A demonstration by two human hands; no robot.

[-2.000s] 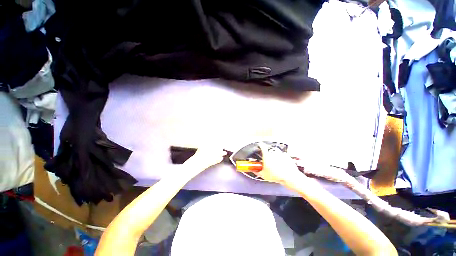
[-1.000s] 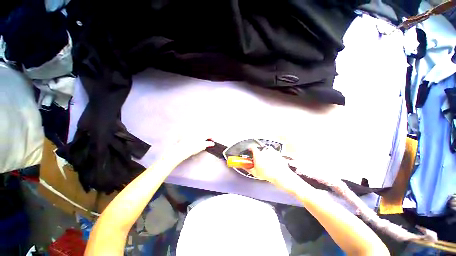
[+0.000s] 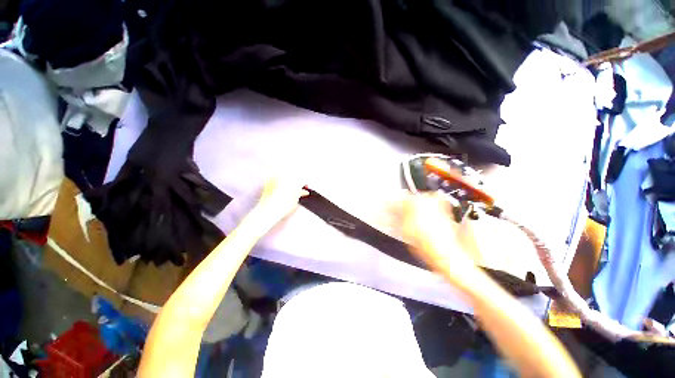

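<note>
A long narrow black fabric strip [image 3: 370,236] lies slantwise along the near part of the white ironing cloth [image 3: 296,140], with a small loop mark near its left end. My left hand [image 3: 280,201] holds the strip's left end between the fingertips. My right hand [image 3: 422,221] is blurred, over the strip and just below the steam iron [image 3: 414,176]. It appears off the handle, with its fingers unclear. The iron stands on the cloth beyond the strip, its orange-red handle facing up. The wrapped hose [image 3: 544,255] runs from it to the lower right.
A large black fabric heap [image 3: 333,52] covers the far side. Pressed black strips [image 3: 159,199] hang over the left corner. An orange-brown block [image 3: 588,255] is at the right edge, with light blue pieces [image 3: 629,214] beyond. Cardboard [image 3: 111,266] and scraps lie low at left.
The iron has moved off the strip, away from me and to the right. My right hand has come off its handle. More of the strip is exposed, and my left hand still holds its end.
</note>
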